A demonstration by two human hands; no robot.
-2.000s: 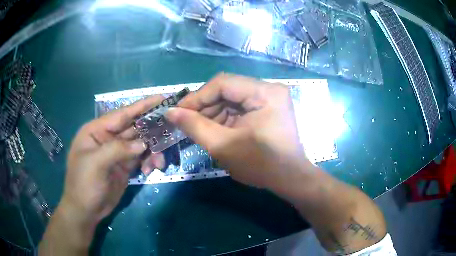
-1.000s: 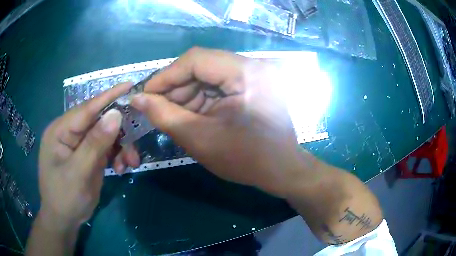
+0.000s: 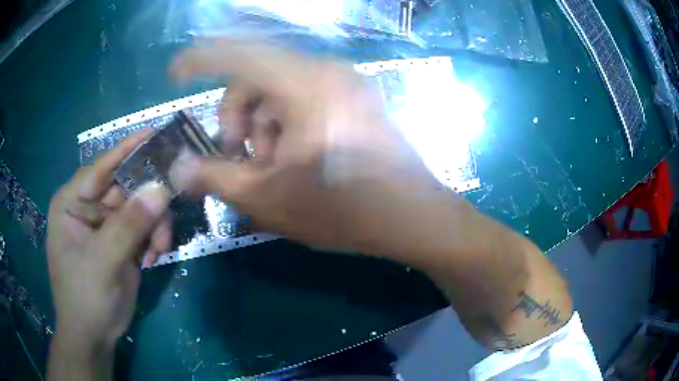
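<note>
A thin dark grey circuit board (image 3: 160,152) is tilted in my left hand (image 3: 104,223), pinched between thumb and fingers near its lower left. My right hand (image 3: 298,149) is blurred. Its index finger is lifted and spread from the thumb, and the thumb tip lies at or just over the board's right edge; I cannot tell if it touches. No piece shows clearly at my right fingertips. A clear perforated strip (image 3: 119,126) with white punched edges lies flat beneath both hands, its middle hidden by them and its right part in strong glare.
A clear plastic bag (image 3: 491,33) with boards lies at the top, partly in glare. A dark gridded spare strip (image 3: 612,67) curves at the right, near crumpled clear plastic (image 3: 655,56). Loose boards (image 3: 22,208) lie at the left edge. A red stool (image 3: 642,205) stands beyond the table's edge.
My right index finger has opened away from the thumb and lifted off the board. The board has turned in my left hand, showing more of its face. The view has shifted.
</note>
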